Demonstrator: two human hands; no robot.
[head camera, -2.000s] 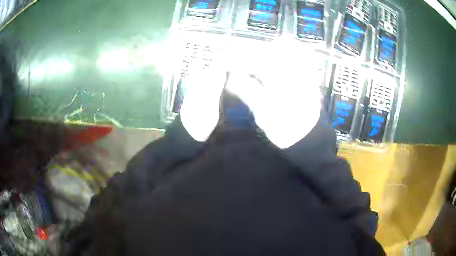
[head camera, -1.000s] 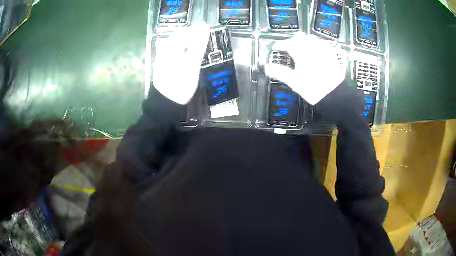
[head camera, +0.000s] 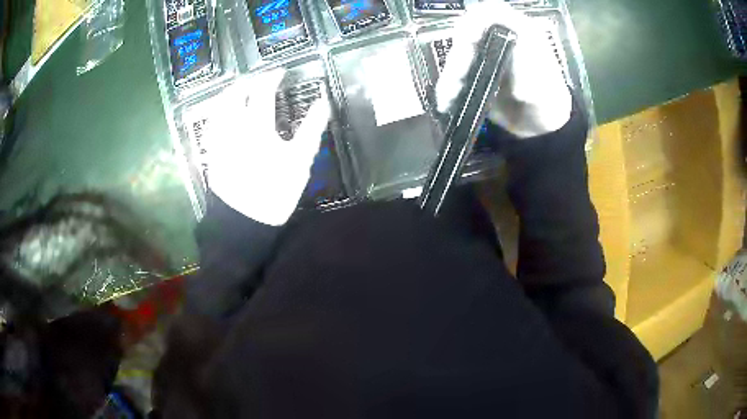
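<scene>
A clear blister tray (head camera: 377, 172) lies on the green bench with several keypad phones in its pockets. My right hand (head camera: 524, 90), in a white glove, holds a keypad phone (head camera: 465, 123) edge-on above the tray. My left hand (head camera: 266, 143), also white-gloved and glaring, lies over the front left pockets; a phone (head camera: 326, 180) shows beside its fingers, and whether it is gripped cannot be told. The front middle pocket holds no phone, only a small white slip (head camera: 396, 90).
An open brown carton (head camera: 667, 213) stands below the bench at the right. Clear plastic (head camera: 102, 37) lies at the upper left beside cardboard (head camera: 56, 29). Another dark, blue-marked item (head camera: 731, 24) shows at the upper right edge. A blurred dark shape is at the lower left.
The view has turned, and the tray appears tilted and shifted left. The right hand now holds a phone raised edge-on. The phone that lay askew by the left hand no longer shows that way.
</scene>
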